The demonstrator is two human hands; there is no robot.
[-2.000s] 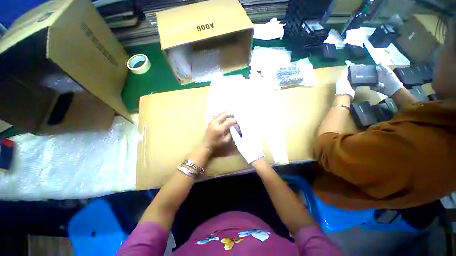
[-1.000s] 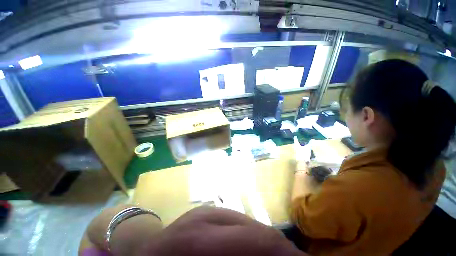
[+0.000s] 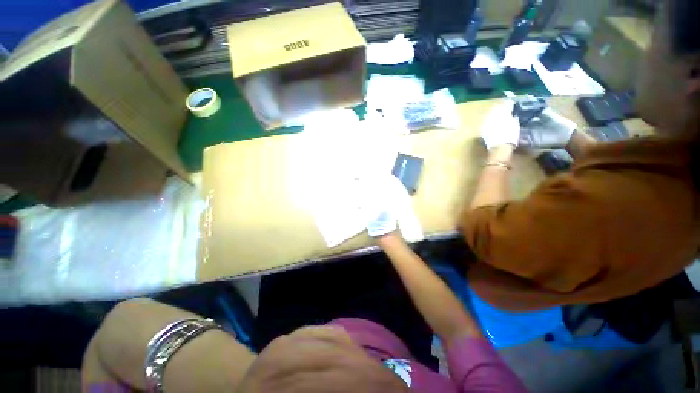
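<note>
A black device (image 3: 407, 172) shows on the tan cardboard sheet (image 3: 253, 203), just beyond my right hand. My right hand (image 3: 386, 206), in a white glove, is washed out by glare; its fingers are near the device, and I cannot tell if they grip it. White bags or sheets (image 3: 338, 222) lie left of the glove, their outlines lost in glare. My left hand (image 3: 326, 362) is bare, large and blurred close to the camera at the bottom edge, with silver bracelets on the wrist; its fingers cannot be made out.
A small open carton (image 3: 295, 42) and tape roll (image 3: 203, 102) stand behind the cardboard. A large carton (image 3: 115, 84) and bubble wrap sheet (image 3: 107, 246) are at left. A packed unit (image 3: 426, 113) lies behind. At right, a gloved neighbour (image 3: 576, 222) handles a dark unit.
Two seconds ago both hands were together over the cardboard; my left hand has since come up close to the camera. The black device now shows clearly. The view tipped up, then down again.
</note>
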